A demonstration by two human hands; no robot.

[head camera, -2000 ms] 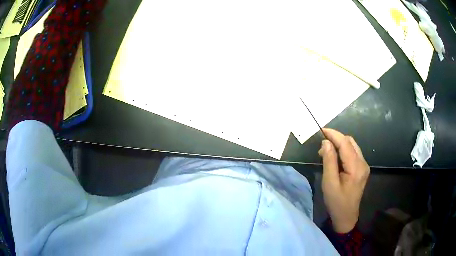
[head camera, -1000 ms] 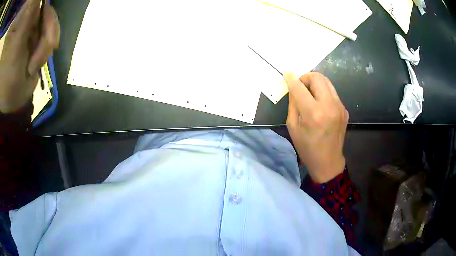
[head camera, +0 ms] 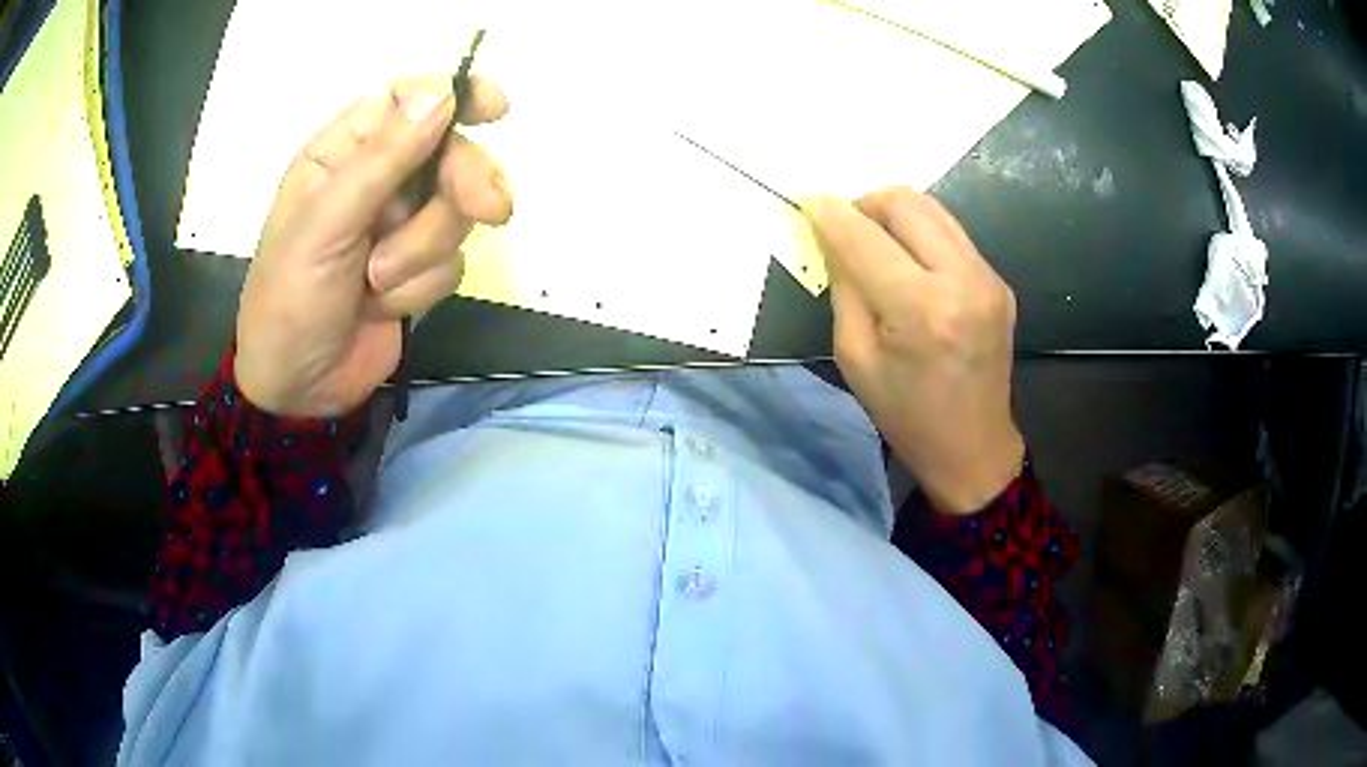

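Note:
My left hand point(head camera: 352, 247) is raised above the white work-surface paper point(head camera: 600, 90), left of the middle. It holds a small black workpiece point(head camera: 466, 72) between thumb and fingers, its narrow tip pointing up. A dark stem end also shows below the hand, near the wrist. My right hand point(head camera: 922, 330) holds a thin dark probe point(head camera: 735, 168) between thumb and forefinger at the paper's lower right edge. The probe points up and to the left. It does not touch the workpiece.
A blue tray point(head camera: 138, 195) with yellowish liner paper point(head camera: 60, 225) and several dark sticks point(head camera: 23, 270) is at the left. A pale stick point(head camera: 960, 68) lies on the paper. Twisted white tissue point(head camera: 1232, 247) lies at the right. A cardboard box with clear plastic point(head camera: 1184, 584) is below right.
My left hand has come from the tray to above the white paper, now with the black workpiece in it. My right hand has shifted slightly left, still with the probe.

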